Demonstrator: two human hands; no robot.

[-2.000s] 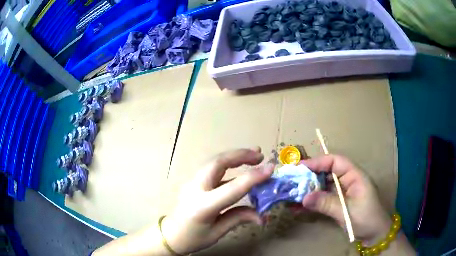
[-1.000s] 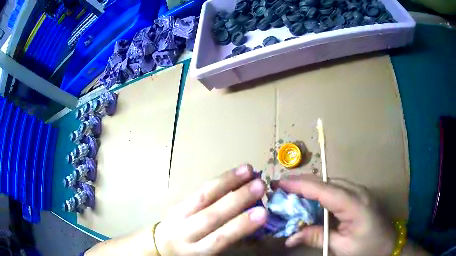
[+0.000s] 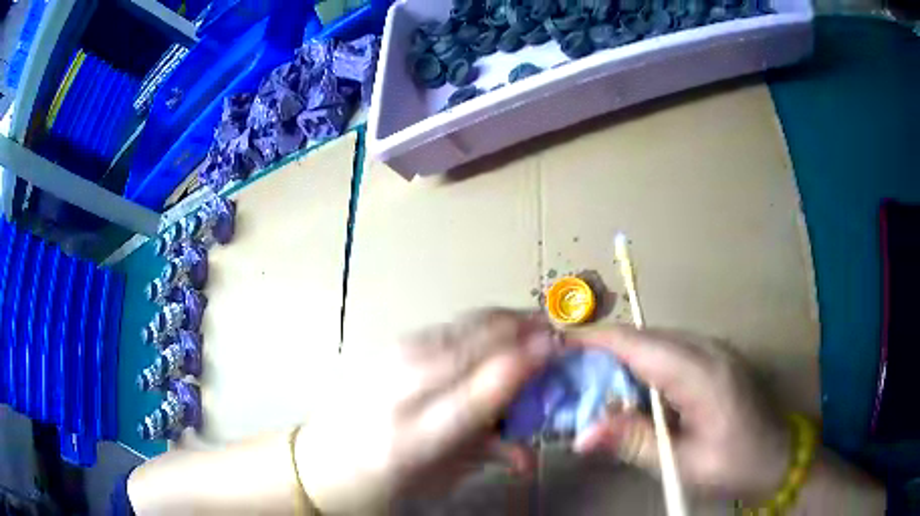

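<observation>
A figurine (image 3: pixel 570 396) with a purple body and a white-and-grey head piece is held between my hands near the front of the cardboard. My left hand (image 3: pixel 444 403), blurred, grips the purple end at the left. My right hand (image 3: pixel 686 403) holds the white head end at the right. A pale applicator stick (image 3: pixel 627 277) also lies across my right hand, its tip pointing up and away. The orange cap (image 3: pixel 571 300) stands on the cardboard just beyond the figurine. The fingers hide part of the figurine.
Assembled figurines (image 3: pixel 178 358) stand in rows at the left. Loose purple body pieces (image 3: pixel 293 101) are heaped at the back. A pink-lilac tub (image 3: pixel 595 91) holds dark caps (image 3: pixel 575 35). Blue trays (image 3: pixel 61 338) are stacked at the left. A dark flat object (image 3: pixel 901 323) lies at the right.
The figurine has stayed between both hands while they shifted and turned it slightly. The stick has moved with my right hand and now tilts left at its tip. The camera view has shifted.
</observation>
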